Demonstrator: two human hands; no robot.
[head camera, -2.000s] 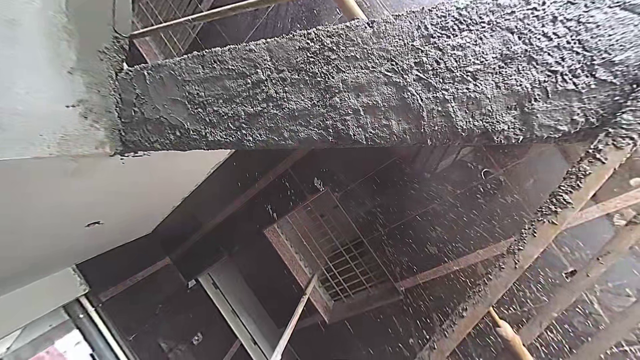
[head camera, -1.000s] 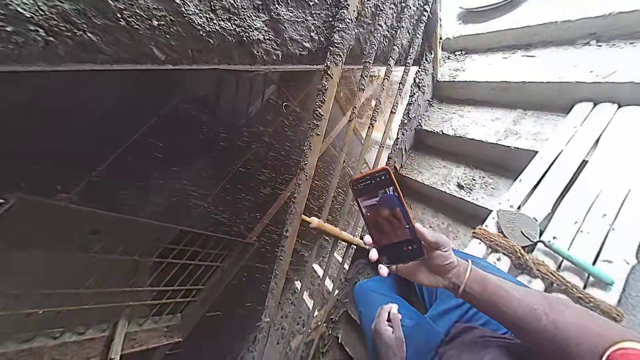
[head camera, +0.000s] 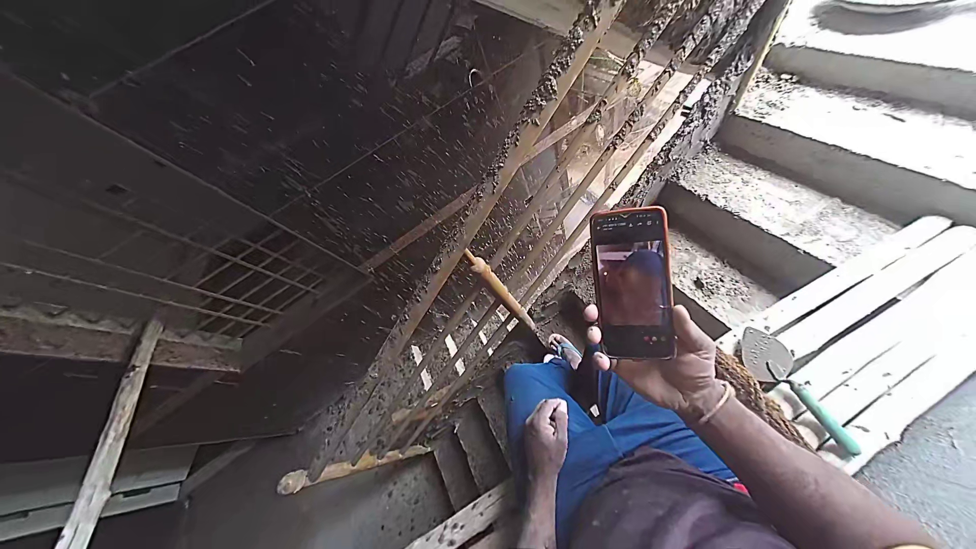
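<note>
My right hand (head camera: 671, 366) holds a smartphone (head camera: 633, 286) in an orange-edged case upright, its lit screen facing me. My left hand (head camera: 547, 435) rests on my thigh, its fingers curled into a loose fist; nothing shows in it. Blue trousers (head camera: 633, 427) cover my legs, and a sandalled foot (head camera: 564, 349) is beyond my knees. To the right of my right forearm, a trowel (head camera: 801, 381) with a green handle lies on white-splashed wooden planks, beside a coil of brown rope (head camera: 762, 396).
Concrete stairs (head camera: 816, 198) rise at the upper right. Mortar-crusted wooden poles (head camera: 488, 198) slope through the middle, with a turned wooden handle or post (head camera: 499, 290) crossing them. At left, a deep drop shows a barred opening (head camera: 252, 282) and a wooden prop (head camera: 110, 435).
The view has swung down from the mortared beam to my lap and the stairs. Since one second ago, the phone has turned more upright in my right hand, and my left hand has closed further.
</note>
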